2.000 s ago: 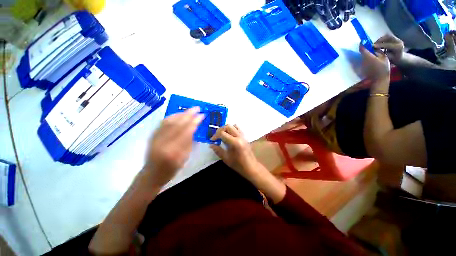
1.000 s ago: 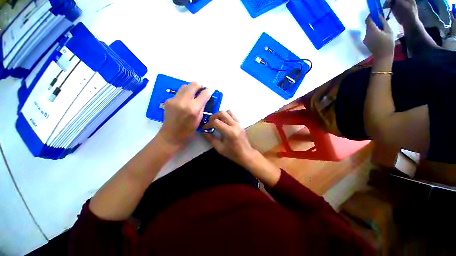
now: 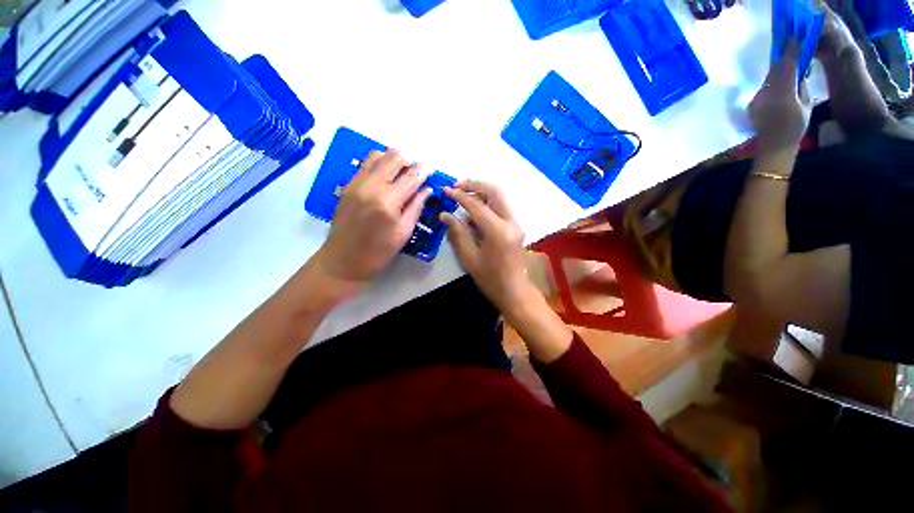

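Observation:
A blue blister tray (image 3: 324, 190) lies on the white table in front of me. A black coiled USB cable (image 3: 423, 240) sits at its right end, with silver-tipped plugs partly visible at the left end. My left hand (image 3: 369, 218) is over the middle of the tray, fingers bent down onto the cable; its fingertips are partly hidden. My right hand (image 3: 491, 240) is at the tray's right end, thumb and fingers on the cable by the tray's edge. The two hands nearly touch.
Thick fanned stacks of blue-and-white cartons (image 3: 150, 165) stand at left. Another tray with a cable (image 3: 541, 150) lies right of mine. Empty blue trays (image 3: 656, 55) lie beyond it. A person (image 3: 767, 210) at right holds a blue tray. A red stool (image 3: 641, 291) is below.
Both hands stay at the same tray. My right hand has moved up along the tray's right end. My left hand came down onto the tray after the oldest frame. The neighbour's hands have shifted.

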